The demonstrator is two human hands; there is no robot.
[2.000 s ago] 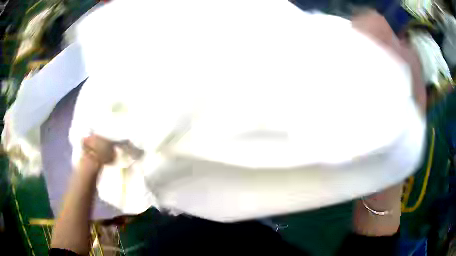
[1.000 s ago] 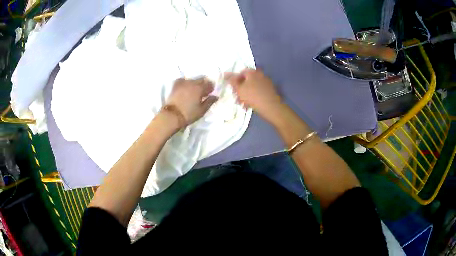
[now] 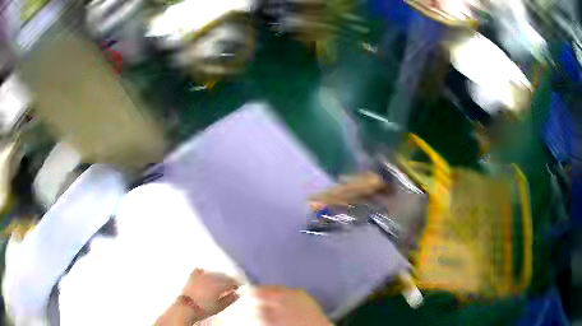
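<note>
The frame is strongly blurred. A large bright white cloth heap (image 3: 147,255) lies on the left part of the lilac pressing table (image 3: 255,184). My left hand (image 3: 209,291) is at the bottom, on the right part of the cloth, with its fingers bent. My right hand (image 3: 290,307) is just beside it at the cloth's right edge, cut off by the picture's bottom edge. Whether either hand grips the cloth is not clear. The iron, with its tan handle (image 3: 351,191), is at the table's right side, untouched.
A pale padded arm (image 3: 73,213) curves along the table's left. A yellow trolley (image 3: 440,210) with a brownish panel inside stands at the right. A beige-topped surface (image 3: 92,95) is at upper left. Blurred white heaps lie beyond on the green floor's far side.
The view has swung up and turned, so table, cloth and hands sit lower and the iron nearer the middle. My hands remain close together at the cloth, which was lifted two seconds ago.
</note>
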